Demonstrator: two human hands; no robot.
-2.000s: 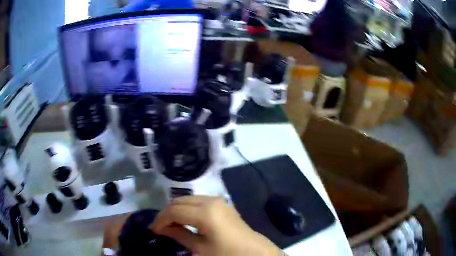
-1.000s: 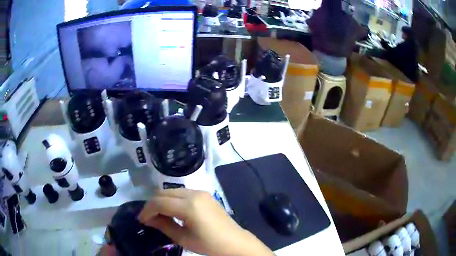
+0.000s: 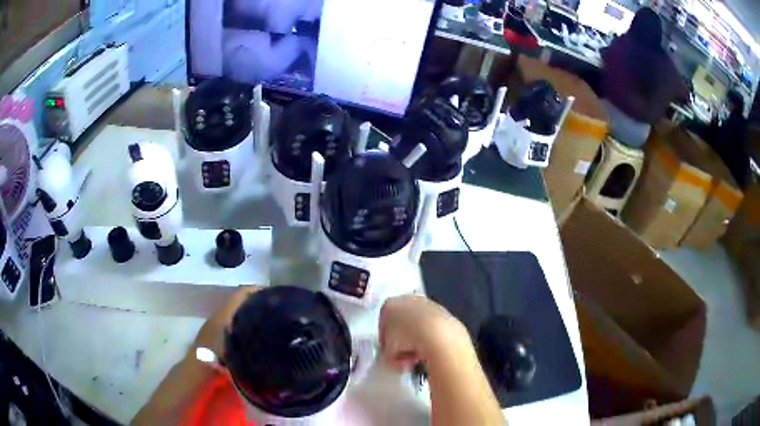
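Observation:
A PTZ dome camera (image 3: 289,349) with a glossy black ball head is at the bottom centre, close to me. My left hand (image 3: 231,314) is around its far left side, mostly hidden behind the ball. A white antenna tip (image 3: 207,355) sticks out at its left. My right hand (image 3: 414,329) is just right of this camera, with curled, slightly blurred fingers; I cannot tell if they hold anything. Several more dome cameras stand behind, the nearest (image 3: 369,204) directly beyond my hands. The monitor (image 3: 367,54) shows a greyish camera picture.
A socket strip (image 3: 196,274) with a bulb camera (image 3: 156,195) is on the left. A mouse (image 3: 506,354) lies on a black mouse pad (image 3: 546,312) at right. An open carton (image 3: 637,279) stands beyond the table's right edge. A power supply (image 3: 92,91) and fan (image 3: 12,170) are far left. A person (image 3: 640,71) is at the back.
My right hand has come off the top of the held camera and moved right. That camera's ball shows more fully. The view has shifted, so more of the left side shows.

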